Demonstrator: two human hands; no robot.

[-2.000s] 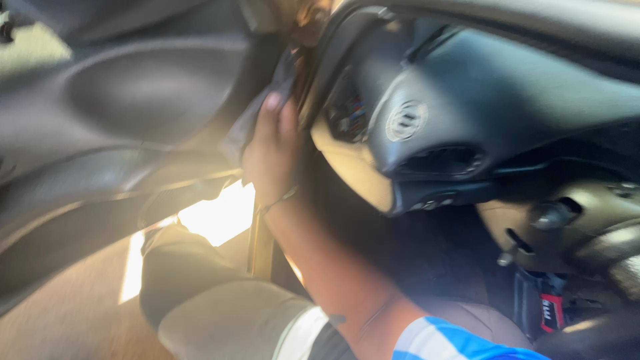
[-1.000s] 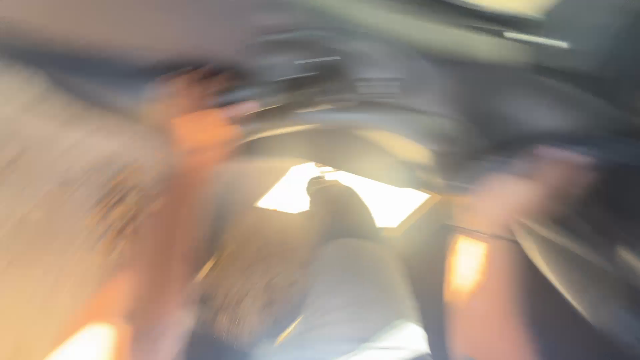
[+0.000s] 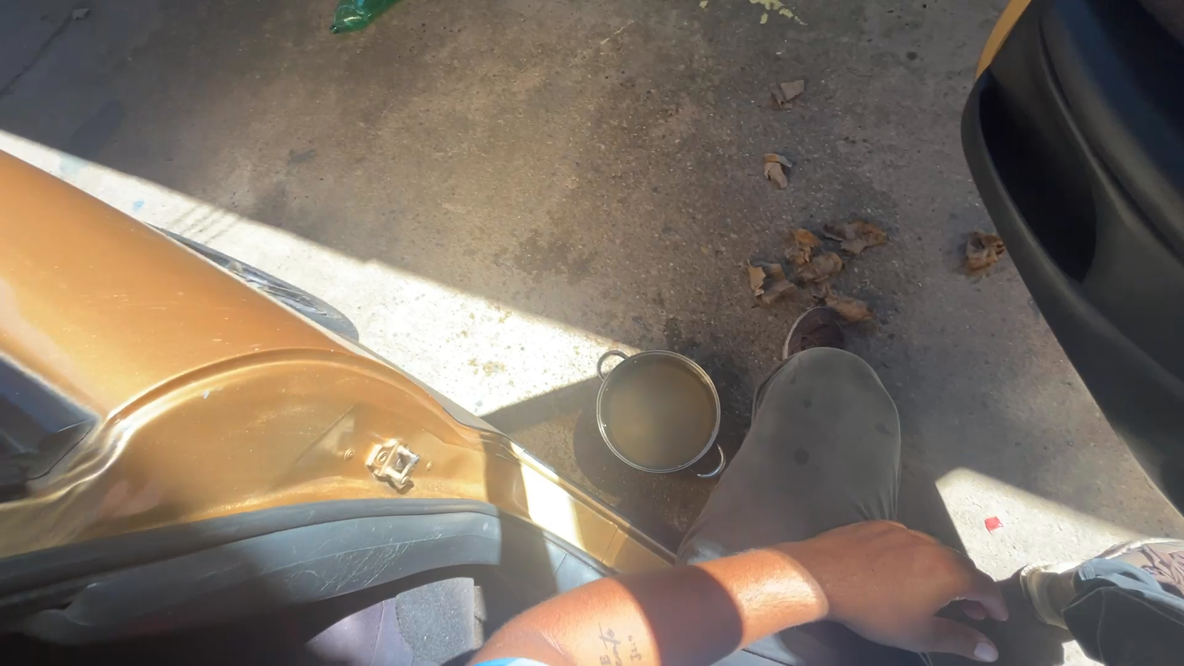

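My left hand [image 3: 911, 587] is at the lower right, over my leg, palm down. Its thumb and a bent finger are apart, and nothing shows between them; the other fingers are mostly hidden. My right hand is out of view. Just left of my knee [image 3: 823, 425], a two-handled metal pot [image 3: 659, 412] stands on the ground with murky liquid in it. The gold car body [image 3: 277, 416] runs along the left, with a metal door striker [image 3: 393, 462] on it. A dark sill trim [image 3: 370, 546] lies below that.
A black inner door panel [image 3: 1091, 231] fills the upper right. Dry leaves [image 3: 814, 264] lie on the concrete floor [image 3: 518, 166] beyond my shoe. A green plastic item [image 3: 361, 13] is at the top edge. Another trouser leg [image 3: 1124, 601] and shoes show at the lower right.
The view has turned from the car's dashboard and steering wheel to the ground outside. Both hands showed, blurred, one second ago; only the left shows now.
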